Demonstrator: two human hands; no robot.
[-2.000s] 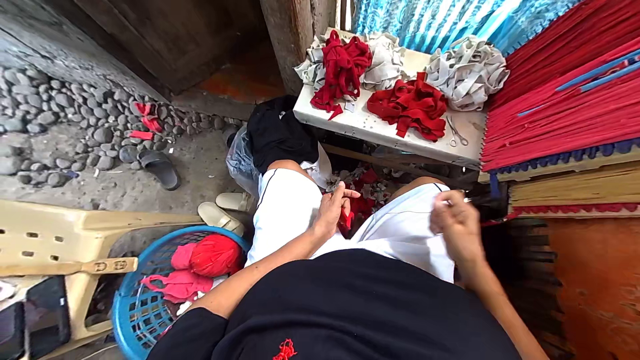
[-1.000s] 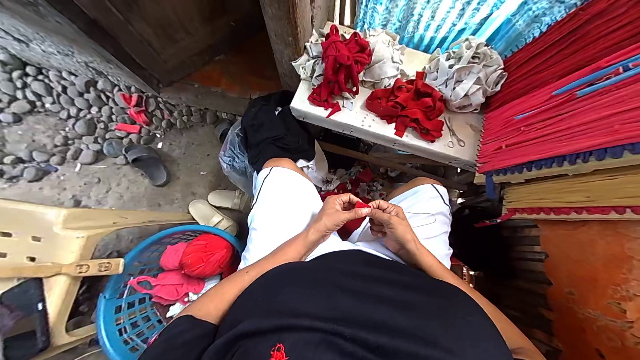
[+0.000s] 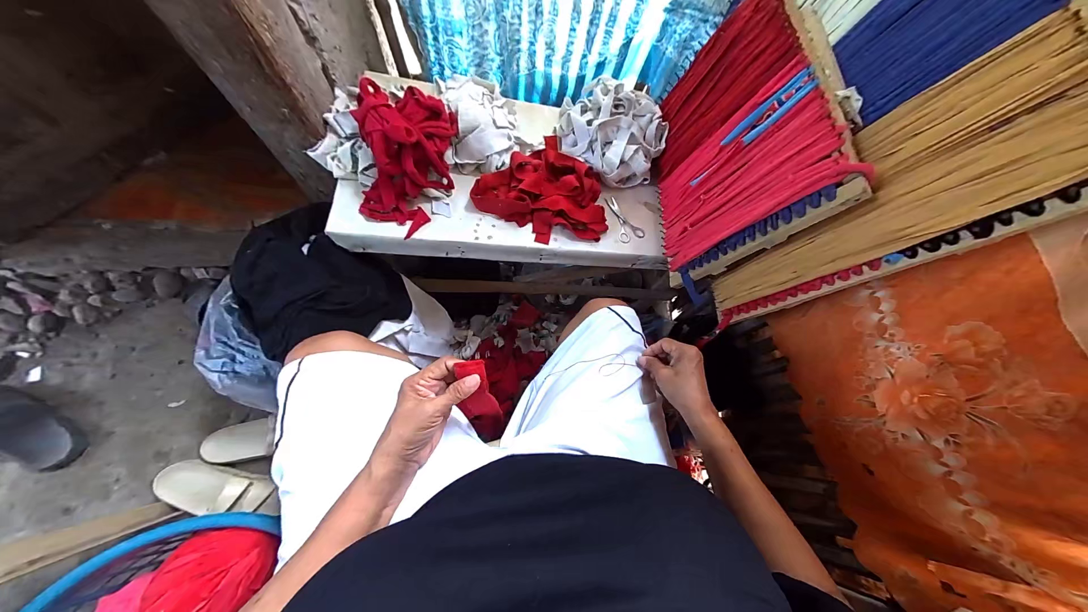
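Between thumb and fingers, my left hand holds the end of a red fabric strip above my lap. Over my right thigh, my right hand pinches a thin thread, which loops across the white shorts; whether a needle is in the fingers is too small to tell. Ahead stands a white bench. It bears a draped red strip bundle, a second red bundle, pale strip bundles and small scissors at its right part.
Frames strung with red, blue and tan strands stand at the right, above an orange floral cloth. Black cloth and a plastic bag lie left of my knee. A blue basket holds red material at the lower left, near pale slippers.
My hands, together over my lap one second ago, are now apart, the right one farther right with the thread. The view has shifted to the right and closer to the bench.
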